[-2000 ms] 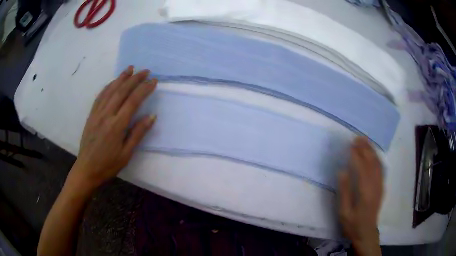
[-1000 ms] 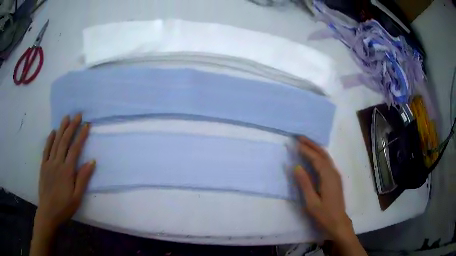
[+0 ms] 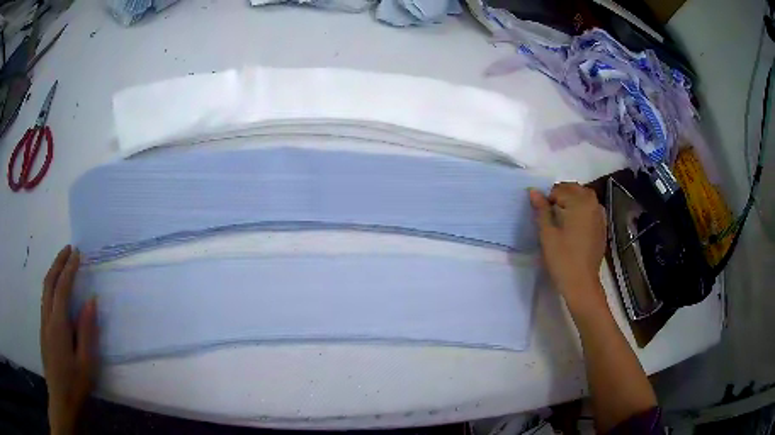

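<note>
Three curved piles lie one behind another. The white interlining stack [image 3: 340,98] is farthest. The deeper blue striped fabric stack [image 3: 297,191] is in the middle, with dark layered lower edges. The paler assembled pile [image 3: 314,297] is nearest. My left hand [image 3: 70,319] rests at the left end of the pale pile, fingers slightly apart, its fingertips by the blue stack's lower left corner. My right hand [image 3: 568,225] is at the right end of the blue stack, with thumb and fingers pinched on its edge. How many layers it pinches is hidden.
Red-handled scissors [image 3: 31,153] lie at the left. An iron [image 3: 650,246] stands on a brown pad at the right, beside a yellow-orange cord bundle [image 3: 704,200]. Tangled lilac and blue strips [image 3: 625,93] lie upper right. Light blue pieces [image 3: 416,10] lie along the far edge.
My right hand has moved from the pale pile's right end up to the blue stack's right end and closed there. The view has shifted, showing more of the far edge.
</note>
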